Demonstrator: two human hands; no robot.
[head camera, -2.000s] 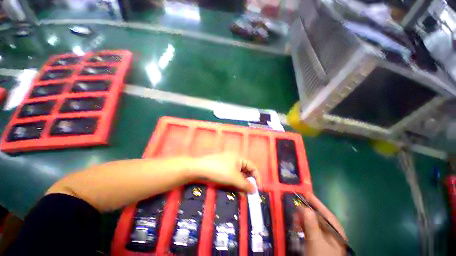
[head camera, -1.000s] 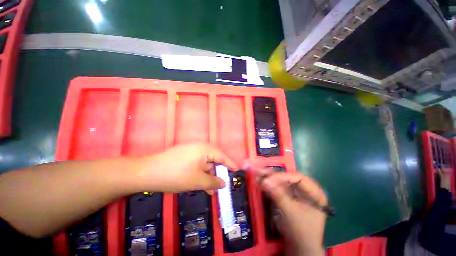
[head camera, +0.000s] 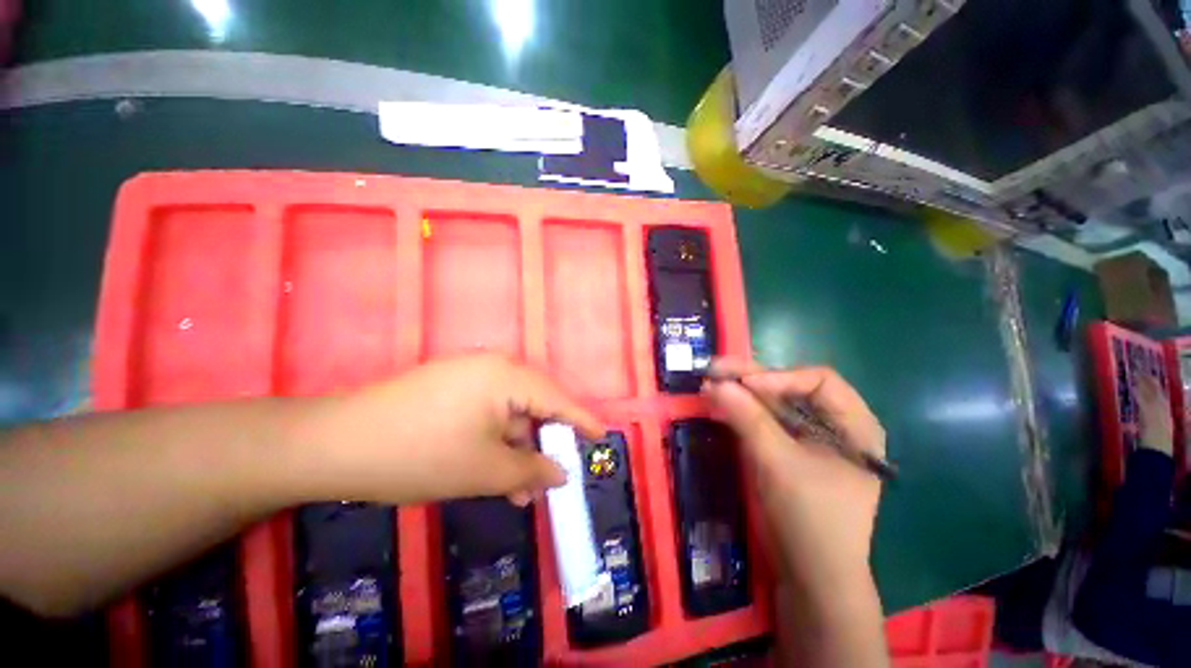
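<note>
A red foam tray (head camera: 268, 300) holds black open-backed phones in its near row and one phone (head camera: 682, 307) in the far right slot. My left hand (head camera: 477, 431) holds a narrow white label strip (head camera: 570, 516) over the left side of a near-row phone (head camera: 611, 548). My right hand (head camera: 816, 450) grips dark tweezers (head camera: 836, 441). Their tip is near the lower end of the far right phone, above the near-row rightmost phone (head camera: 712, 516). Whether the tip holds a label is too small to tell.
White label sheets (head camera: 477, 127) lie behind the tray on the green bench (head camera: 901, 339). A grey instrument (head camera: 914, 157) with yellow-wrapped corners stands at the upper right. Another red tray (head camera: 960, 633) shows at the lower right. A person's arm (head camera: 1143, 509) reaches to a tray at the far right.
My right hand with the tweezers has moved up and right, from beside the strip towards the far right phone, uncovering the near-row rightmost phone. My left hand still holds the strip.
</note>
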